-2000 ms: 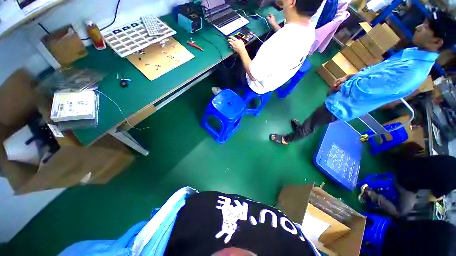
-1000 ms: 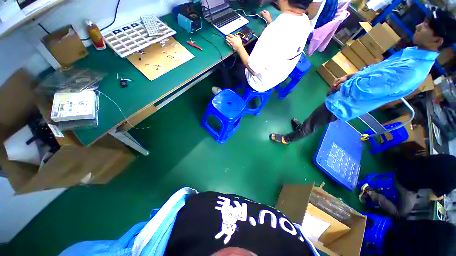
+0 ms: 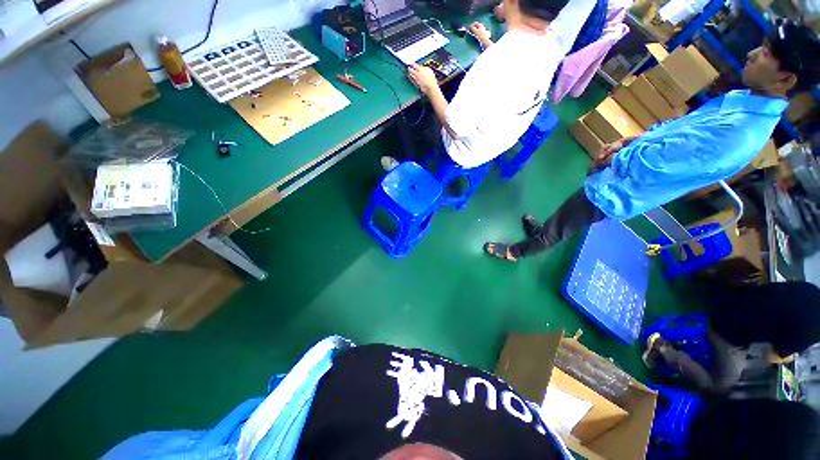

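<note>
Neither of my hands is in the picture; only my black shirt front and blue sleeve show at the bottom. Nearest in front is the green-matted bench [image 3: 189,202]. A white labelled box [image 3: 135,190] in clear plastic lies on its left end. A white gridded tray [image 3: 243,79] stands by the wall, with a small white panel [image 3: 271,45] on it. A tan board [image 3: 289,106] with tiny parts lies before it. Red-handled pliers [image 3: 352,83] lie to its right. A seated person in white has one hand at a dark device [image 3: 442,63] beside an open laptop [image 3: 409,40].
A blue stool [image 3: 402,207] stands by the bench. A person in a blue shirt [image 3: 688,153] stands at the right beside a blue flat platform [image 3: 609,278]. Open cardboard boxes are at lower right [image 3: 584,404] and lower left [image 3: 126,301]. Another person is partly visible at the right edge.
The seated person's head and upper body have shifted slightly, and the far hand has moved a little near the laptop. My view is nearly unchanged.
</note>
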